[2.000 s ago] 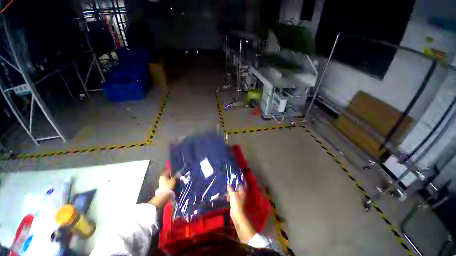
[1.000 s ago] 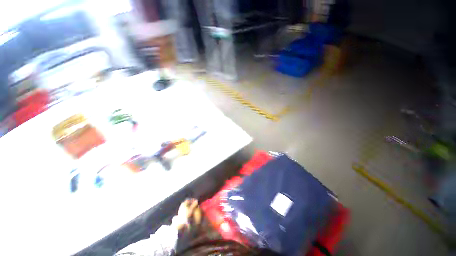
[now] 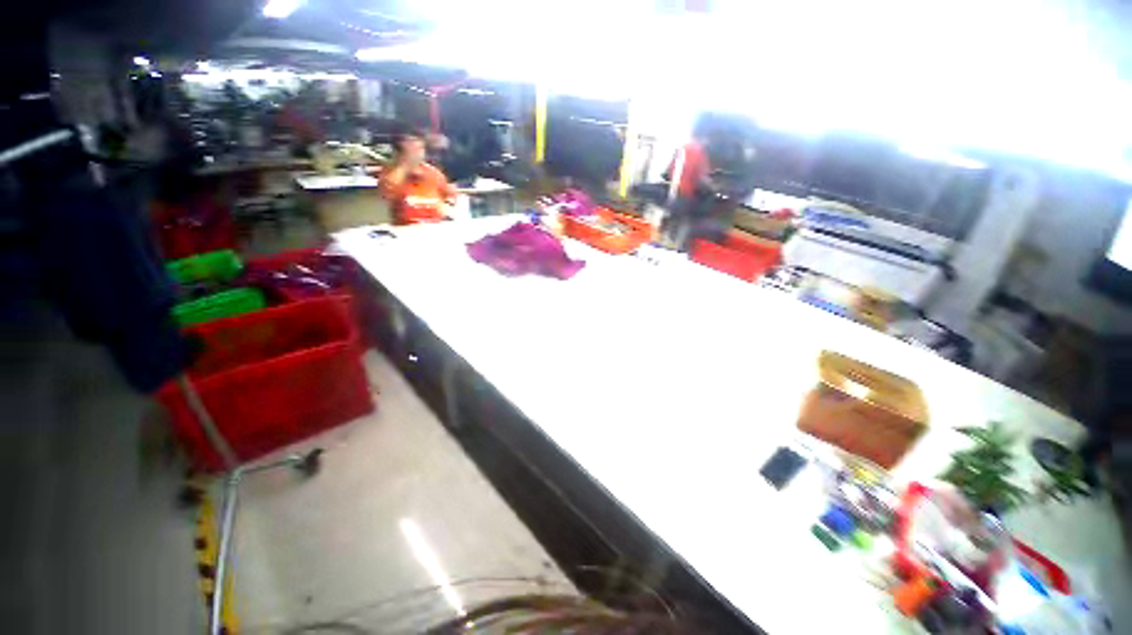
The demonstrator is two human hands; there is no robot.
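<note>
Neither of my hands is in the picture. Nearest in front of me is the long white table, running from lower right to far left. On its right part stand an open brown cardboard box, a dark slab that looks like a smartphone, a small green object and a blurred cluster of small things with a red rim. A maroon garment heap lies near the far end. The bagged navy trousers are out of view.
Red crates stand on the floor at left, with green baskets behind. A silver rail base with a caster and dark hanging garments are at far left. A person in orange is beyond the table; another person stands further right.
The view has swung left, from the bagged navy trousers on the red crate to the long table and the room. My hands, seen earlier at the bag, have left the picture.
</note>
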